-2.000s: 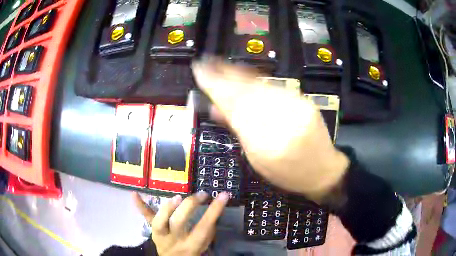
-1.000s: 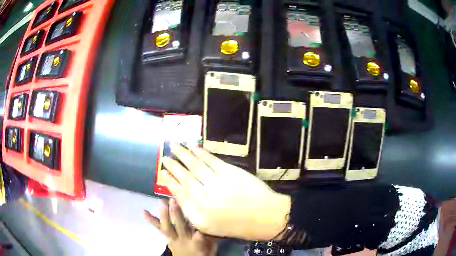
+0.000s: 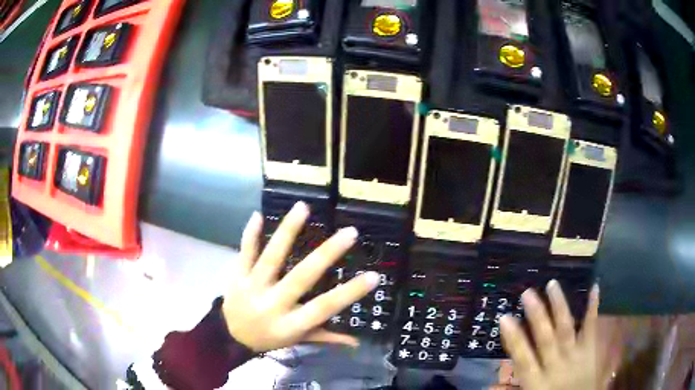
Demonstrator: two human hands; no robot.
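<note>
Several opened flip phones stand side by side in a row, gold-framed dark screen halves (image 3: 379,137) above, black keypad halves (image 3: 430,327) below with white digits. My left hand (image 3: 293,286) lies with fingers spread over the keypads of the two leftmost phones, partly hiding them. My right hand (image 3: 556,343) is at the lower right, slightly blurred and cut by the bottom edge, its spread fingers over the keypads at the right end. Neither hand is closed around a phone.
A black tray (image 3: 228,84) behind the row holds closed phones with gold discs (image 3: 512,57). A red tray (image 3: 126,152) with closed phones in compartments stands at the left. The dark green belt (image 3: 202,164) shows between. Grey floor with a yellow line (image 3: 68,286) is at lower left.
The leftmost phone, earlier showing its red and yellow cover, now shows open, screen up. My right hand has moved from the left end to the right end. My left hand has risen onto the keypads.
</note>
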